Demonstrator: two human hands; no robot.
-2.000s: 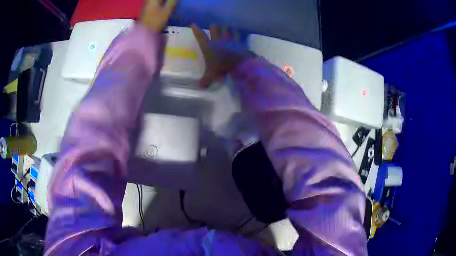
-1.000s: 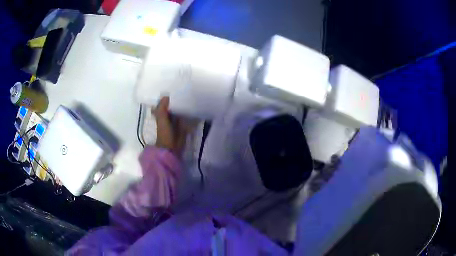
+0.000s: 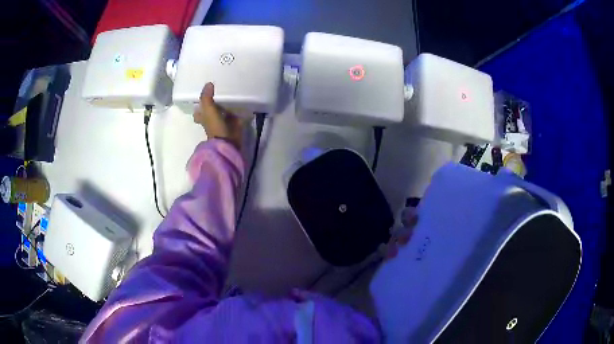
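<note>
Several white rounded units stand in a row at the back of the table. My left hand (image 3: 221, 122) grips the front edge of the second unit from the left (image 3: 232, 70), thumb on its face; a black cable (image 3: 250, 168) runs from its underside. My right hand (image 3: 404, 235) is mostly hidden; its fingertips show at the side of a large white unit with a black end panel (image 3: 518, 289), held close at the lower right. Another unit (image 3: 342, 207) lies mid-table, black panel up.
A white unit (image 3: 84, 245) stands at the left beside a yellow can (image 3: 25, 190). Power sockets with cords (image 3: 30, 232) are at the left edge. A grey tray (image 3: 50, 111) is at the back left. Remotes and a clear box (image 3: 514, 124) are at the right end. Cables cross the table.
The second unit has settled into the back row, with my left hand still at its front edge. Compared with two seconds ago, my right hand has left the row and holds the large unit at the right.
</note>
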